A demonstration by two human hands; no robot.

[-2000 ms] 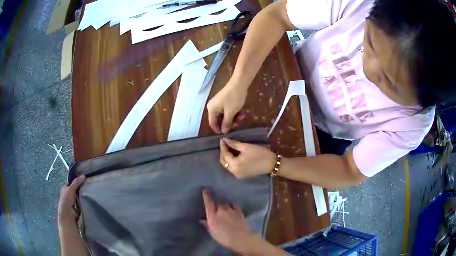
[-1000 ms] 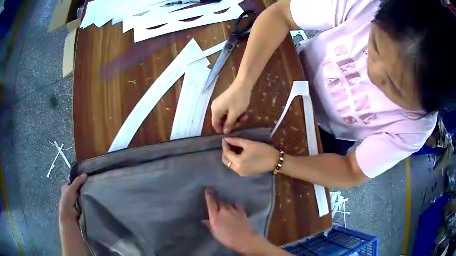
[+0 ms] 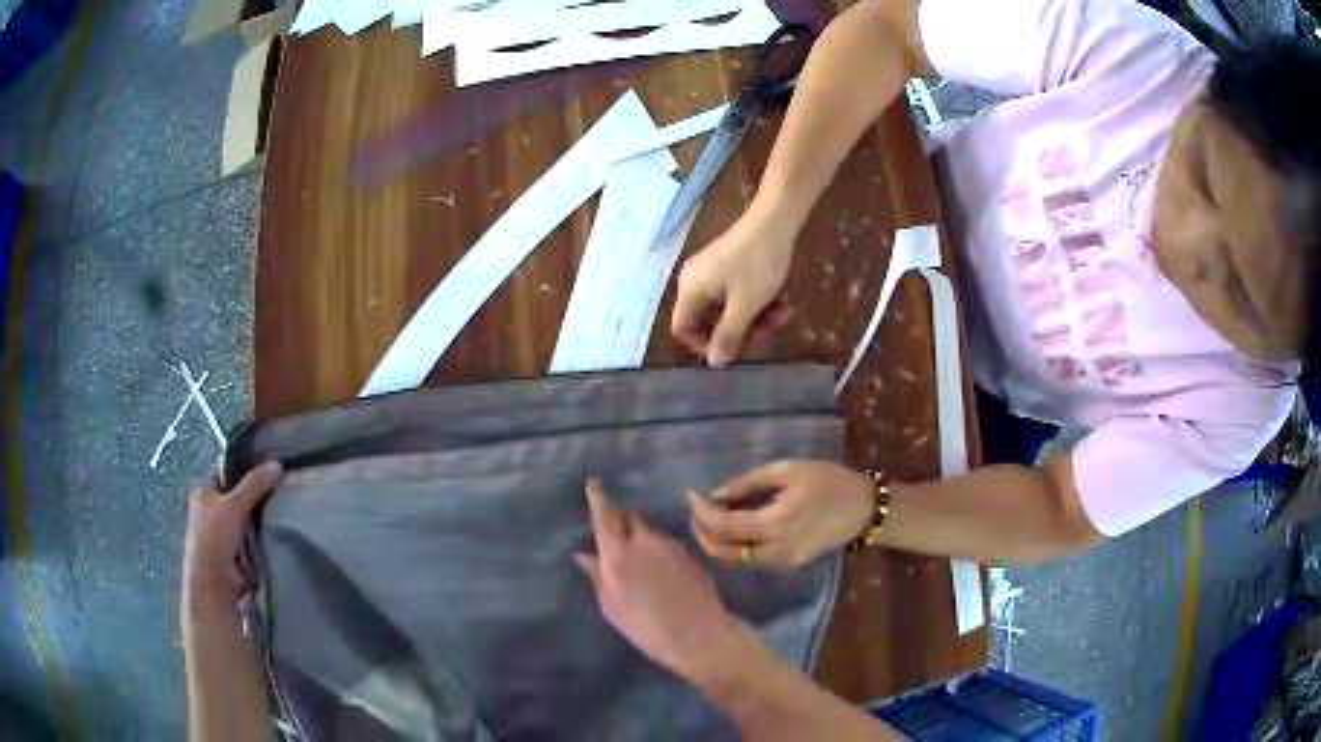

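Note:
The grey-brown part-sewn garment lies spread over the near part of the brown table, with its long straight banded edge across the top. My left hand grips its upper left corner, thumb on top and fingers partly hidden by the cloth. My right hand rests over the garment's middle with the index finger extended, holding nothing. A co-worker's hand is at the band's upper edge. The co-worker's other hand, with a beaded bracelet, is over the cloth just right of my right hand.
Large shears lie open-handled beyond the garment on the brown table. White strips and a cut-out sheet lie there too. The co-worker in pink sits at right. A blue crate stands below right.
The view has shifted, so the table appears further right. The co-worker's braceleted hand has moved off the band's edge, down onto the cloth. My right index finger points nearer the band.

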